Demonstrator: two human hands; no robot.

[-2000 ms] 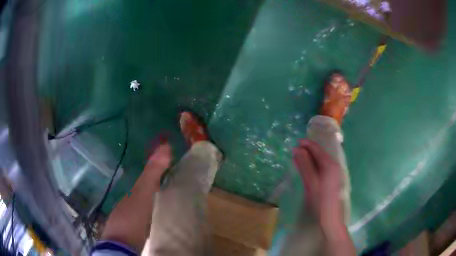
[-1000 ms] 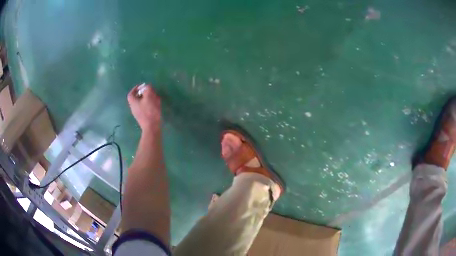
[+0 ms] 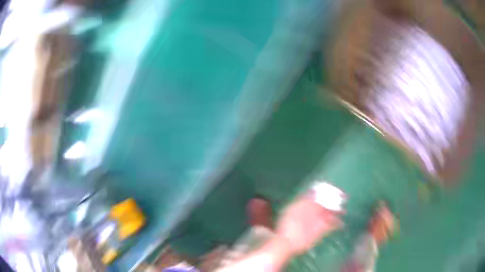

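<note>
The view is strongly blurred. My left hand (image 3: pixel 306 223) reaches up from the bottom edge and is closed on a small white part (image 3: pixel 328 196), which shows at its fingertips over the green floor. The part's exact shape cannot be told. A brown cardboard carton (image 3: pixel 348 58) with a heap of small white parts (image 3: pixel 420 90) is at the upper right, above and beyond the hand. My right hand is not in view.
A long green bench (image 3: pixel 186 79) runs diagonally at the left. A yellow box-like object (image 3: pixel 127 218) and blurred equipment are at the lower left. A brown carton-like strip (image 3: pixel 48 101) lies along the far left. My shoes (image 3: pixel 259 211) show on the floor.
The view has swung from the floor to the bench and the carton of white parts. My left hand, low over the floor before, now shows right of centre, still with a white part.
</note>
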